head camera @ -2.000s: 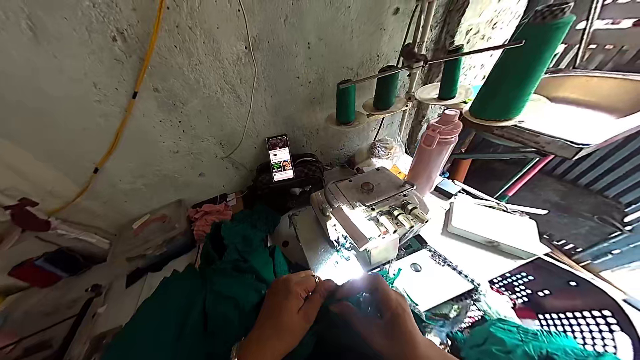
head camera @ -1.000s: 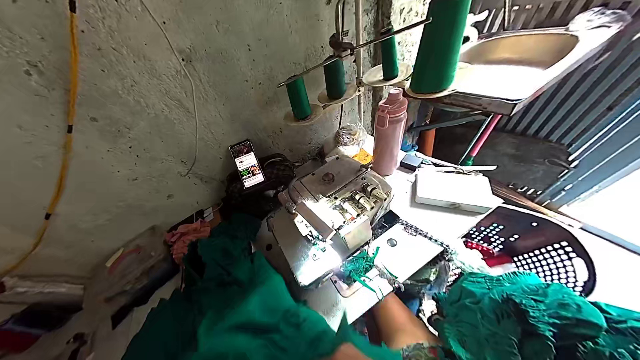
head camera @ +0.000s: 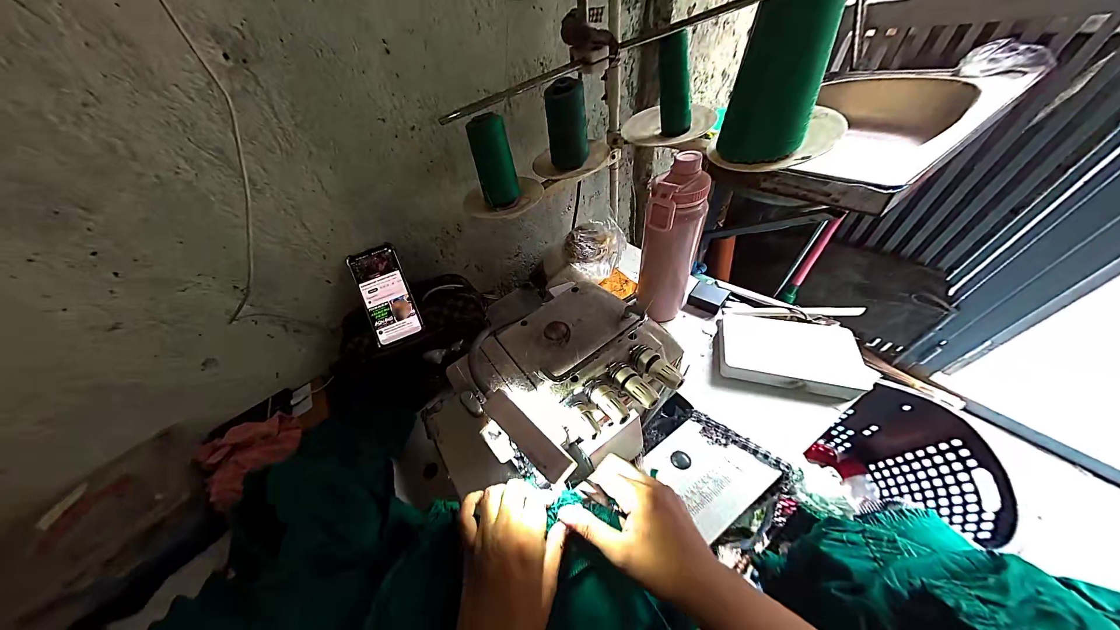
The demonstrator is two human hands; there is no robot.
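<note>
An overlock sewing machine (head camera: pixel 560 350) stands in the middle, its lamp lighting the needle area. Just in front of the presser foot, my left hand (head camera: pixel 512 542) lies on green fabric (head camera: pixel 420 560), fingers bent over its edge. To the right of it, my right hand (head camera: pixel 643 529) pinches the same fabric between thumb and fingers, close to the needle area. The fabric spreads from the machine to the lower left. Glare hides the needle and part of the fabric edge.
Green thread cones (head camera: pixel 494 162) stand behind the machine beside a pink bottle (head camera: pixel 674 236). A phone (head camera: pixel 385 296) leans at the wall. At right are a white box (head camera: pixel 794 354), a perforated dark plastic stool or basket (head camera: pixel 941 472) and more green fabric (head camera: pixel 901 569).
My hands, apart and low in the view one second ago, are now together at the front of the machine on the fabric. The view has shifted since two seconds ago.
</note>
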